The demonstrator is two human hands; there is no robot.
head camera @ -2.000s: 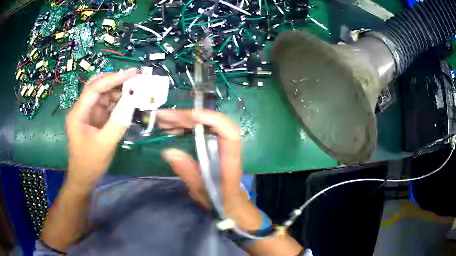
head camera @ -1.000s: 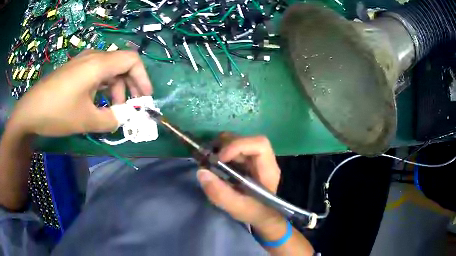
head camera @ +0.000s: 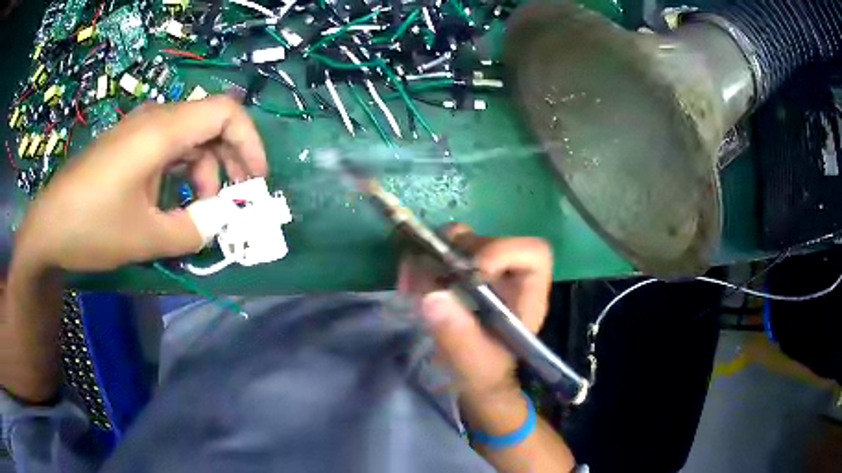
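My left hand holds a white plastic housing between thumb and fingers at the bench's front left. A bit of red shows inside it. A white wire and a green wire hang from its lower side. My right hand holds a soldering iron, its tip pointing up and left, clear of the housing. The tip is blurred, with a wisp of smoke beside it drifting toward the hood.
Circuit boards are piled at the upper left. Black parts with green and white wires lie across the back. A fume extractor hood stands at right. The iron's cable trails right. Solder specks dot the green bench.
The iron was upright in my right hand, then its tip was at the housing; now it has moved right, away from it. My left hand has kept hold of the housing.
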